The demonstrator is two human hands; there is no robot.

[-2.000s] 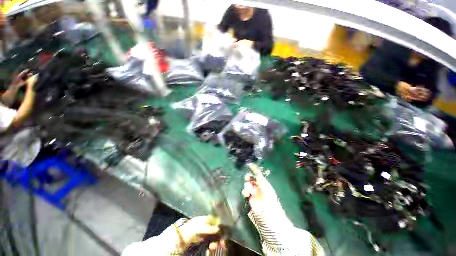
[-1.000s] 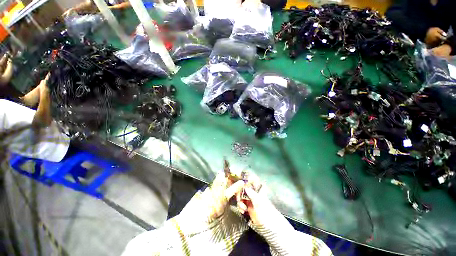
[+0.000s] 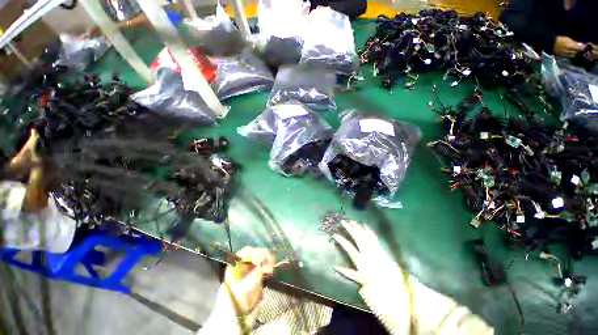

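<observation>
My left hand [image 3: 249,271] is closed at the bench's front edge around a slim, blurred item [image 3: 283,262], with a yellow-orange bit at the fingers. I cannot tell whether it is a cable end or a small tool. My right hand [image 3: 367,258] is palm down over the mat with its fingers apart. Its fingertips are at a small pile of loose grey metal pieces [image 3: 331,221]. Nothing shows in it. Behind the pile lie two open clear bags of black parts, the right one [image 3: 383,147] and the left one [image 3: 295,134].
The right cable heap [image 3: 524,176] has many white connectors. A dark folded cable [image 3: 486,262] lies before it. Another cable heap [image 3: 446,49] is behind. The left heap [image 3: 98,150] has another person's arm [image 3: 36,170] beside it. A blue stool [image 3: 85,262] stands below. White posts [image 3: 180,59] rise at left.
My hands were together at the front edge and are now apart. The left has moved left; the right has moved right and forward to the metal pile, with its fingers spread.
</observation>
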